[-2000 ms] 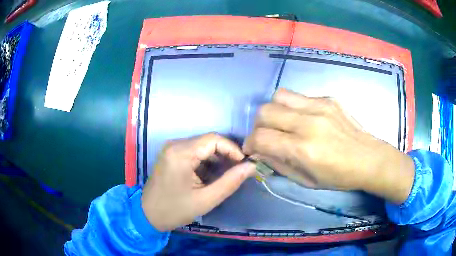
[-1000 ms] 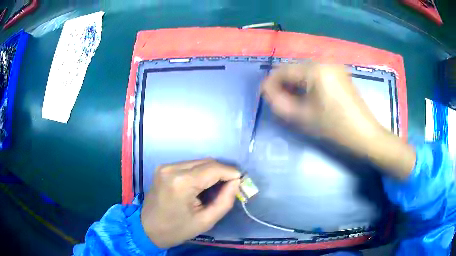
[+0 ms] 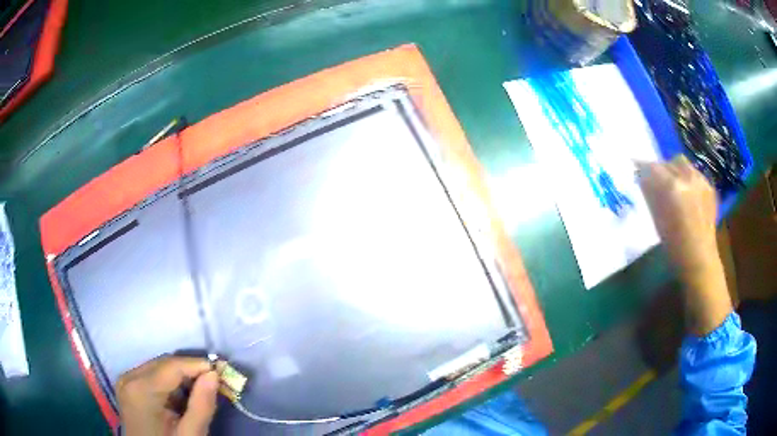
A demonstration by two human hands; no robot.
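Note:
The dark grey laptop lid cover (image 3: 290, 255) lies tilted in view on its red foam pad (image 3: 315, 98). My left hand (image 3: 170, 393) is at the cover's lower left and pinches the small pale and gold cable connector (image 3: 230, 379). A thin pale wire (image 3: 281, 419) runs from the connector to the lower edge. The thin black display cable (image 3: 194, 264) crosses the cover from the top edge down to near my fingertips. My right hand (image 3: 686, 213) is over the right edge of the white sheet (image 3: 609, 247), fingers bent and blurred; whether it holds anything cannot be told.
Blue adhesive strips (image 3: 579, 128) lie on the white sheet. A blue parts bin (image 3: 664, 102) with dark and gold cables is beyond it. A tape roll (image 3: 588, 25) stands at the top right. Another white sheet (image 3: 10, 298) shows at the left edge, and another red pad (image 3: 47, 60) at upper left.
The view has turned to the right, so the cover sits lower left and tilted. My right hand has moved from over the cover to the white sheet. My left hand still pinches the connector.

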